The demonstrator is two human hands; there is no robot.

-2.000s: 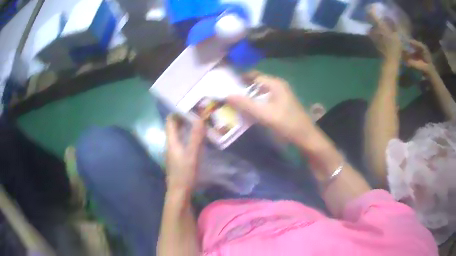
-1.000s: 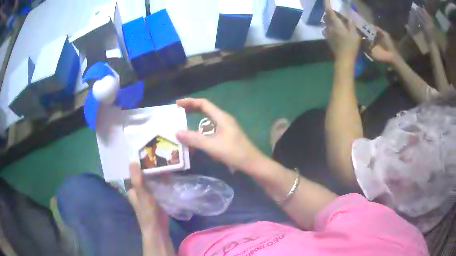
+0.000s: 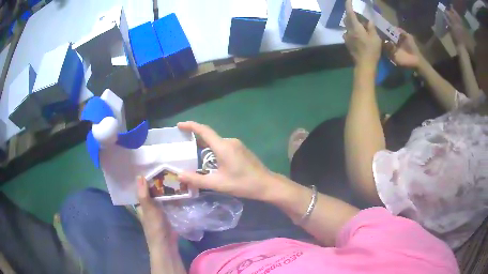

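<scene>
The white fan photo-frame unit [image 3: 128, 168] is unfolded above the lap. Its three blue fan blades [image 3: 134, 137] and white hub [image 3: 105, 129] stick out at the upper left. A small house-shaped picture window [image 3: 168, 183] shows in the right half. My left hand [image 3: 155, 219] holds the lower edge, thumb beside the picture. My right hand [image 3: 230, 163] grips the right edge, thumb near the picture, index finger at the top corner. A white cable coil [image 3: 207, 160] shows beside the right edge. A clear poly bag [image 3: 206, 215] hangs below the unit.
The pale table [image 3: 208, 32] bears two blue boxes [image 3: 162, 45], several blue-and-white cartons [image 3: 248, 28] and an open greyish box [image 3: 104, 48]. At the right, a person in a pale patterned cap [image 3: 433, 171] holds a white item [image 3: 377, 20]. Green floor shows between.
Since one second ago, the unit has shifted slightly down and the fan blades have turned. Earlier still, it was tilted and farther right. Both hands still hold it.
</scene>
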